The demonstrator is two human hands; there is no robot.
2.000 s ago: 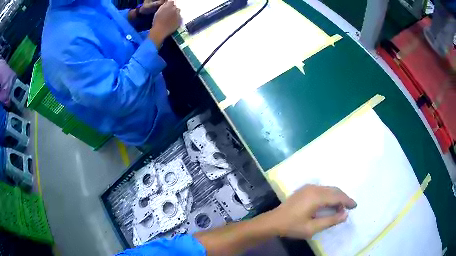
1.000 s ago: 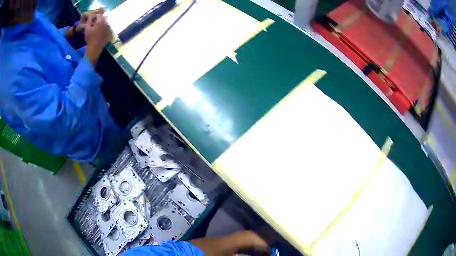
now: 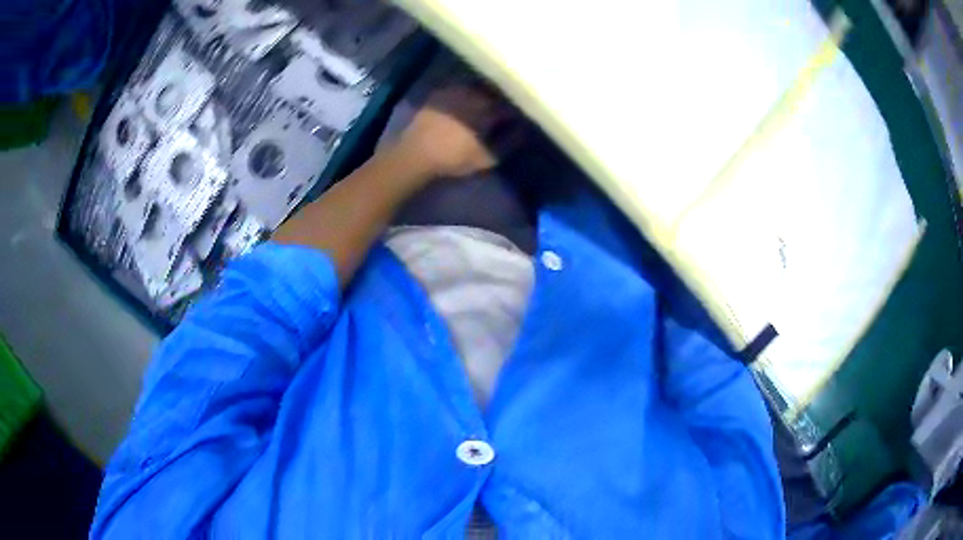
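Note:
My left hand (image 3: 454,137) is blurred and reaches into the shadow below the bench edge, above my lap. Its fingers are dark and partly hidden, so whether it holds anything cannot be told. My right hand is not in view; only the blue right sleeve shows beside the bench, and its lower part is hidden. The white protective work mat (image 3: 771,169) lies on the green bench (image 3: 898,359), with pale yellow masking tape (image 3: 755,127) crossing it and along its edge. A black tape tab (image 3: 759,344) sticks at the bench edge.
At upper left, a dark parts crate (image 3: 106,276) holds heaped grey-white moulded housing parts (image 3: 185,169) with round holes. Something bright green (image 3: 16,396) shows at the left edge. A pale grey object (image 3: 938,406) is cut off at the right edge. Blue cloth (image 3: 882,517) shows at lower right.
The view has swung down and right onto my blue smock. My left hand has moved from over the mat to below the bench edge. The neighbour's hands have left the picture.

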